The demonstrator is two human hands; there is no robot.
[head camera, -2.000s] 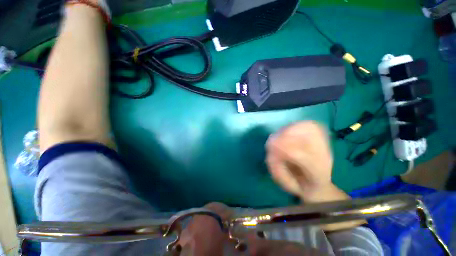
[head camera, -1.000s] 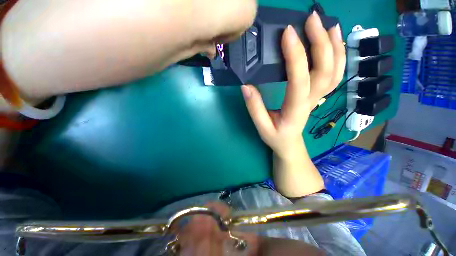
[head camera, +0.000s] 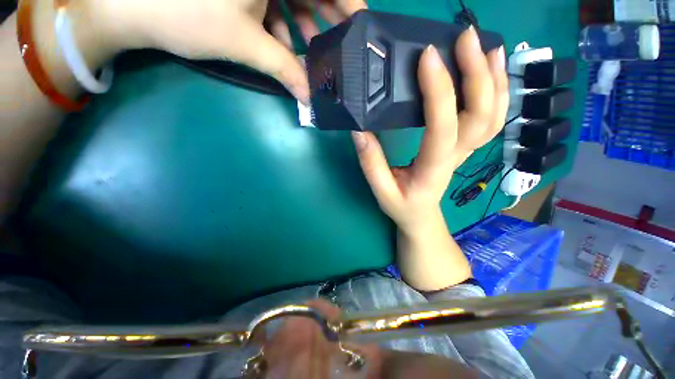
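Observation:
A black angular power adapter unit is at the top centre, its faceted end with a raised mark facing left. My right hand grips it, fingers spread over the upper face and thumb at the near edge. My left hand, with an orange and a white band at the wrist, has its thumb at the unit's left end by a white tag; its other fingers are partly hidden behind that end. A thick black cable runs left under my left hand.
A white power strip with several black plug adapters lies right on the green bench. Thin black leads lie beside it. A plastic-wrapped blue crate stands below the bench edge. Blue crates and a clear bottle are far right.
Since two seconds ago, both hands have come onto the unit. Over the last second, my left hand has shifted left and back at the tag end, and the unit's faceted end has tilted more into view.

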